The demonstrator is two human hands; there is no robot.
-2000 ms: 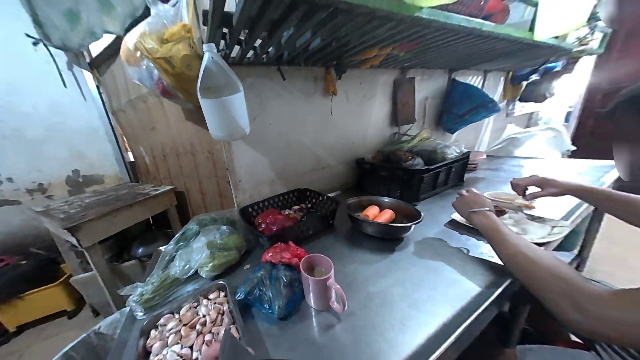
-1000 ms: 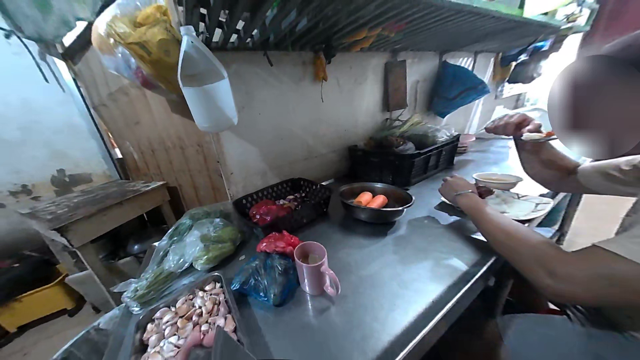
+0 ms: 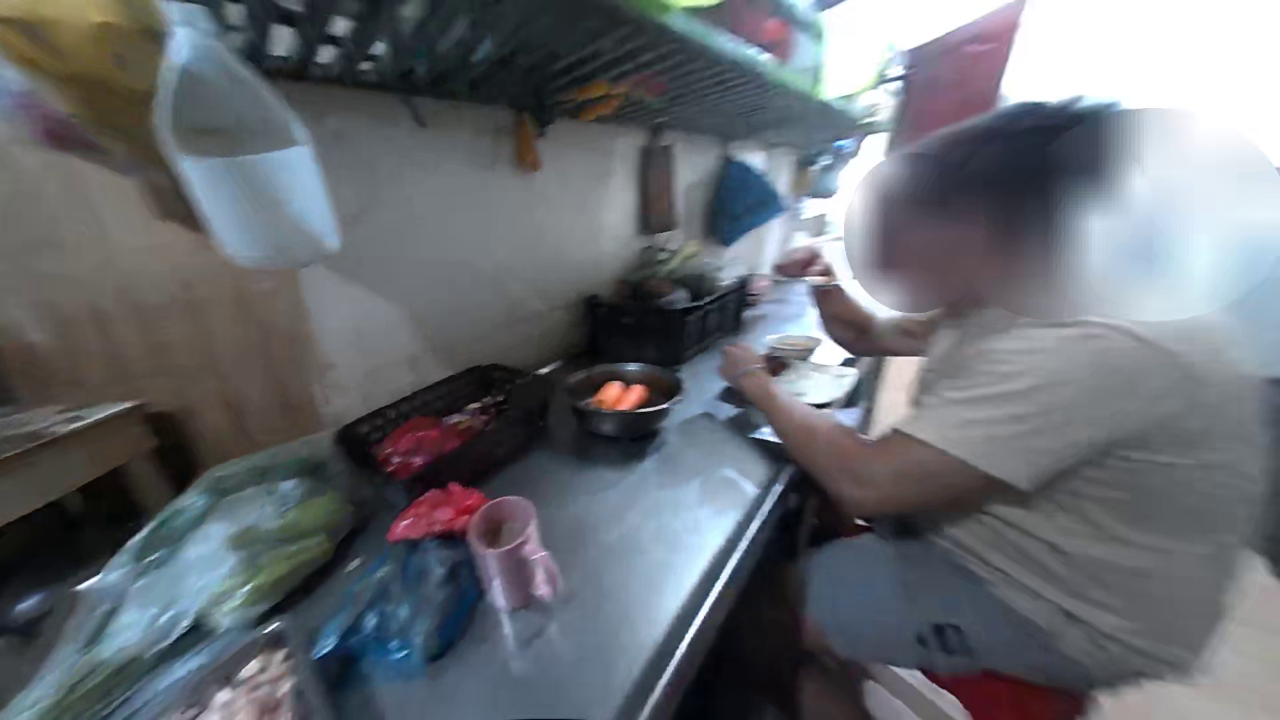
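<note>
Neither of my hands is in the picture. Nearest to me on the metal counter (image 3: 600, 540) stands a pink mug (image 3: 508, 553), beside a knotted blue plastic bag (image 3: 405, 605) and a small red plastic bag (image 3: 437, 512). A tray of garlic (image 3: 250, 690) is cut off by the bottom edge. Left of these lie green vegetables in a clear plastic bag (image 3: 250, 540). Farther back, a metal bowl (image 3: 622, 422) holds orange carrots (image 3: 620, 396), next to a black plastic basket (image 3: 450, 425) with a red bag inside.
At the right a seated person (image 3: 1080, 450) eats at the counter, over a plate (image 3: 815, 383) and a small bowl (image 3: 793, 346). A black crate (image 3: 660, 325) with vegetables stands by the wall. A plastic jug (image 3: 245, 160) hangs at upper left below a slatted shelf (image 3: 560, 60).
The view has swung right and now takes in the seated person's head and torso. That person's far hand rose from the plate toward the face between the two earlier frames and is still raised.
</note>
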